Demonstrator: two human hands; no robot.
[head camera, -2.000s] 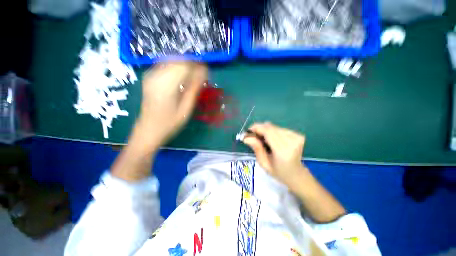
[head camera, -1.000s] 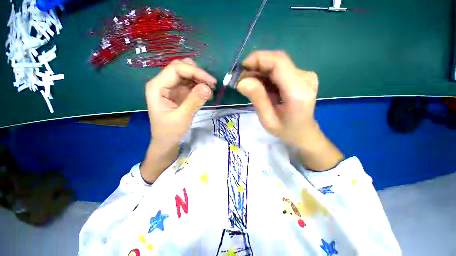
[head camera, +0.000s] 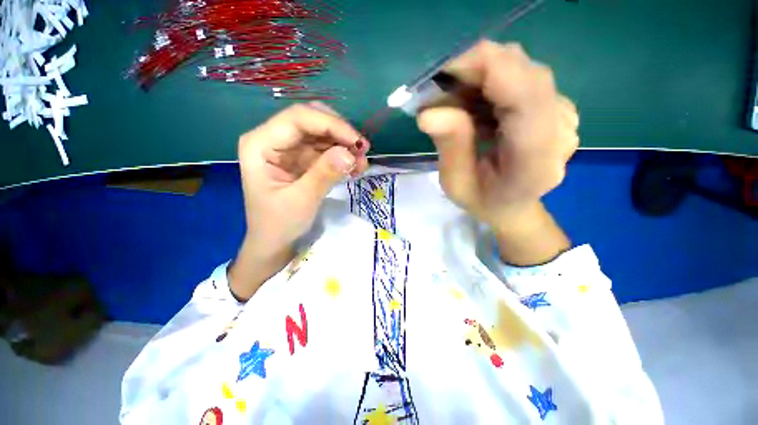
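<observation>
My left hand (head camera: 295, 170) pinches the end of a thin red lead (head camera: 378, 121) between thumb and fingertips, at the mat's front edge. The lead runs up to a small white piece (head camera: 400, 97) at my right fingertips. My right hand (head camera: 507, 133) is slightly blurred and holds this white piece with a long thin metal rod (head camera: 474, 41) that points up and right. A dark and silver piece (head camera: 442, 81) shows between my right fingers; its shape is partly hidden.
A pile of red leads with tiny white ends (head camera: 249, 41) lies on the dark green mat (head camera: 632, 83) at upper left. White strips (head camera: 33, 70) lie at the far left. The mat's front edge curves above a blue area. A pale object is cut off at the right rim.
My right hand has moved up and right with the rod and white piece, away from my left hand. The view has shifted, and the trays and joined unit are out of view.
</observation>
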